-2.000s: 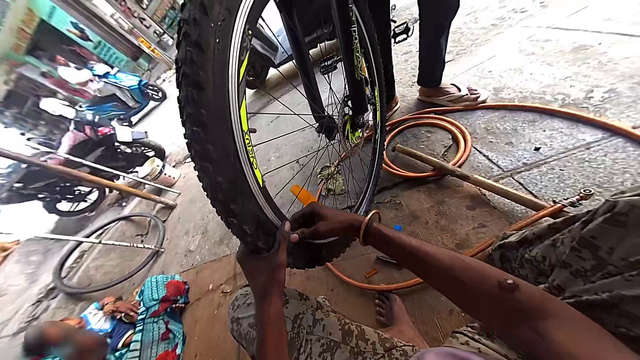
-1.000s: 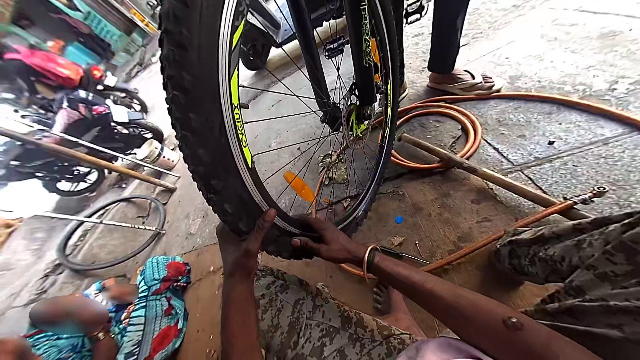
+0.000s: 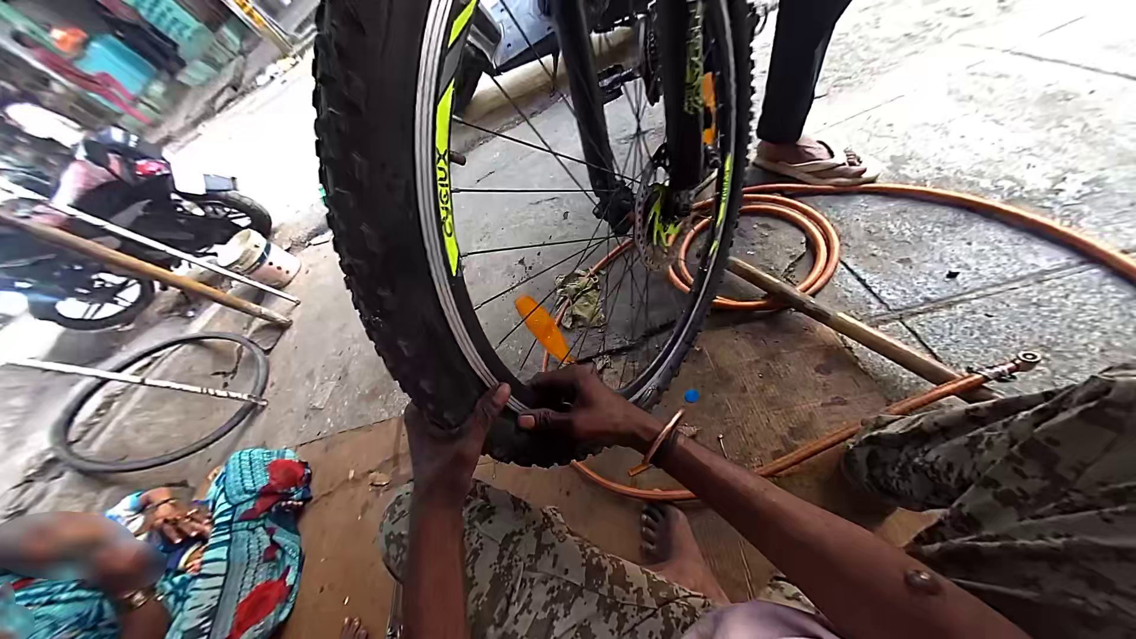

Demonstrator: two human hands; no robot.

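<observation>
A bicycle wheel with a knobby black tyre [image 3: 368,240] stands upright in front of me, its fork [image 3: 581,106] and disc brake rotor [image 3: 655,217] behind the spokes. Around the bottom of the tyre, on the left, my left hand [image 3: 453,435] is gripping, thumb up against the rim [image 3: 466,342]. My right hand [image 3: 581,413], with a metal bangle [image 3: 661,439] at the wrist, grips the tyre and rim just to the right, fingers reaching inside the wheel. An orange spoke reflector [image 3: 541,327] sits just above it. The undersides of both hands' grips are hidden.
An orange hose [image 3: 825,240] lies coiled beyond the wheel and runs past a wooden pole [image 3: 852,328]. A loose tyre [image 3: 67,435] lies at left, near a bucket [image 3: 262,257] and parked motorcycles [image 3: 115,195]. One person sits lower left; another person's sandalled foot [image 3: 812,160] is upper right.
The reflector stands nearer my right hand than one second ago. Both hands have stayed at the bottom of the tyre, and my right fingers now reach higher inside the rim.
</observation>
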